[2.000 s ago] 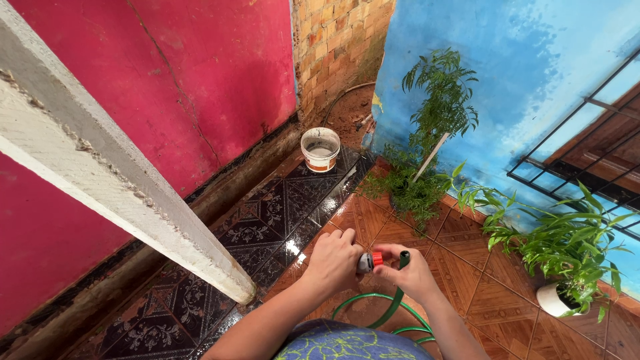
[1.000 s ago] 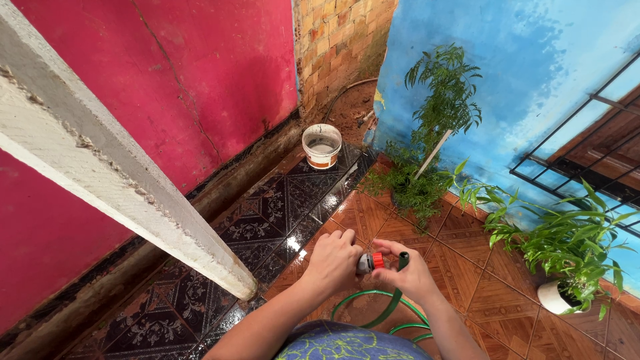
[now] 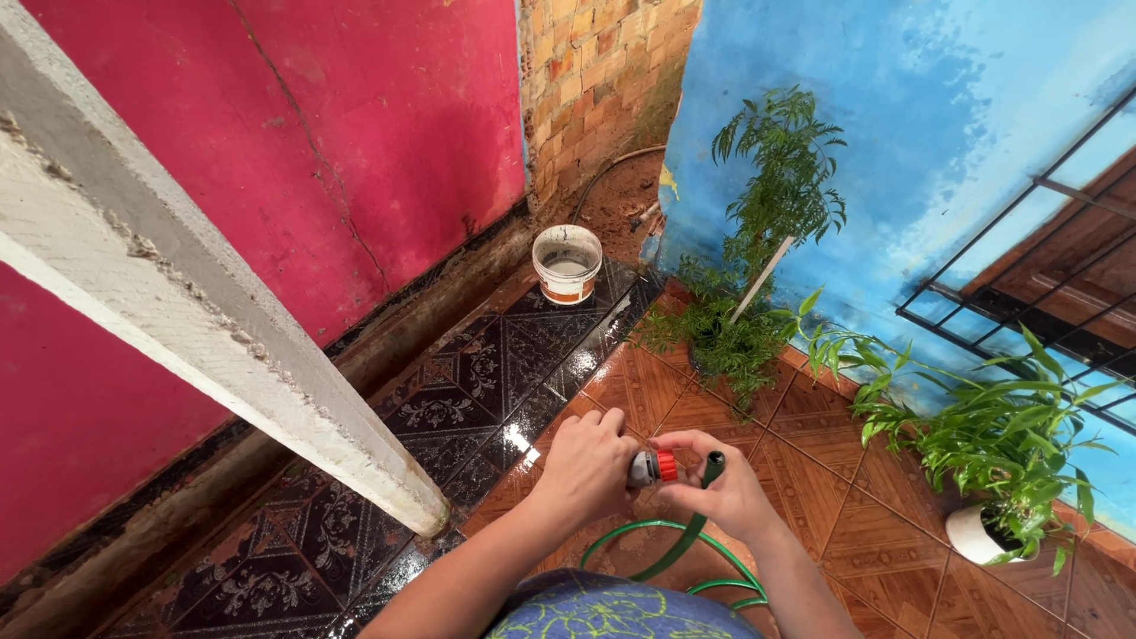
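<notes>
My left hand [image 3: 587, 461] grips the grey body of a hose connector [image 3: 645, 468], whose red ribbed collar faces right. The thumb and forefinger of my right hand [image 3: 723, 488] reach to the red collar. The open end of a green garden hose [image 3: 713, 469] pokes up in the same right hand, near the base of the thumb and apart from the connector. From there the hose runs down and loops on the floor in front of my body.
A white bucket [image 3: 568, 291] with something greyish inside stands on wet dark tiles by the pink wall. A concrete post [image 3: 293, 382] slants at the left. Leafy potted plants stand along the blue wall, one in a white pot [image 3: 974, 535]. A barred window [image 3: 1047, 266] is at the right.
</notes>
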